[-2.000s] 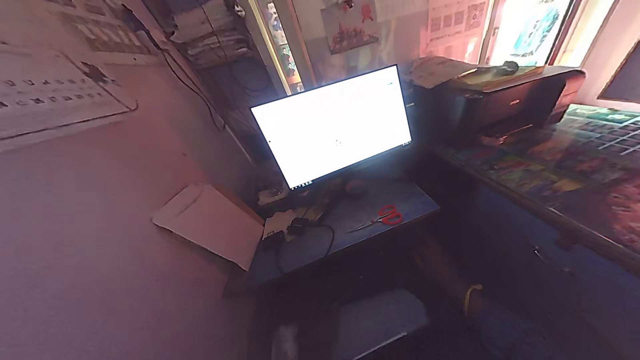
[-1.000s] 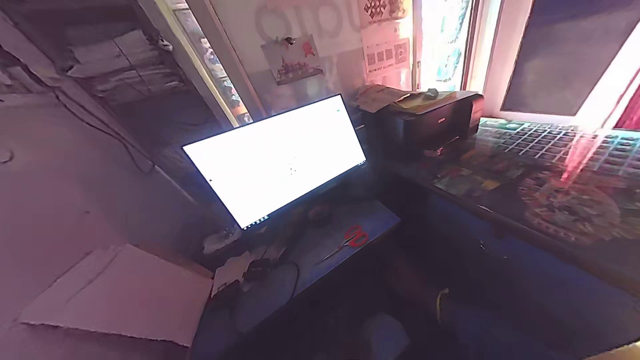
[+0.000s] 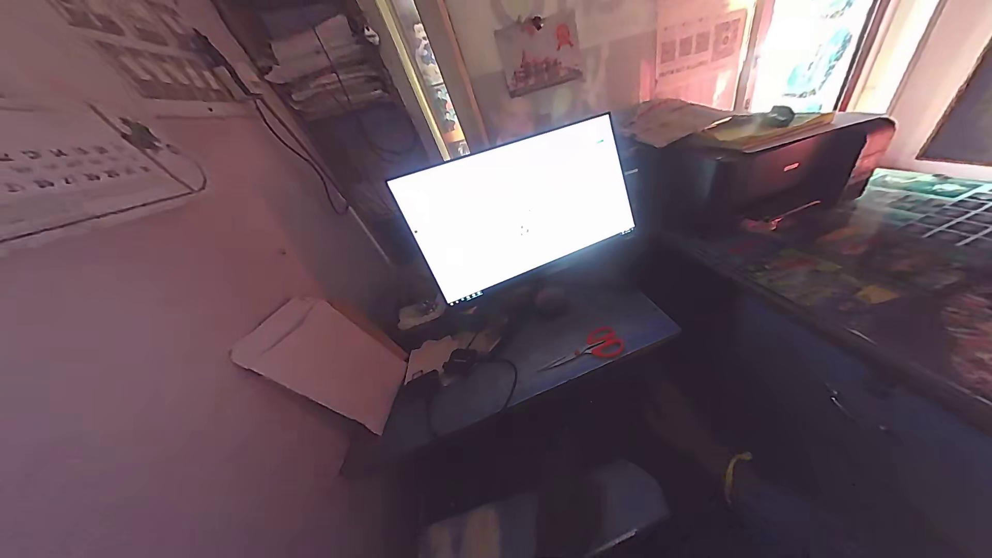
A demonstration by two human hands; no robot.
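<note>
Below the right end of the small desk, my right hand hangs in deep shadow with a yellow band at the wrist. Its fingers are too dark to read. My left hand cannot be made out; pale blurred shapes at the bottom edge are unclear. Red-handled scissors lie on the desk, their blades pointing left, nearest to my right hand. Behind them stands a lit monitor. Left of the scissors are a black cable with dark connectors and some papers.
A cardboard-like folder leans at the desk's left end by the wall. A black printer with papers on top stands on the larger table at right. A pale-topped seat or box is below the desk. Stacked papers fill a rear shelf.
The view has swung right and then back left. The scissors, monitor and folder show no plain change of place, and my right hand remains low beside the desk.
</note>
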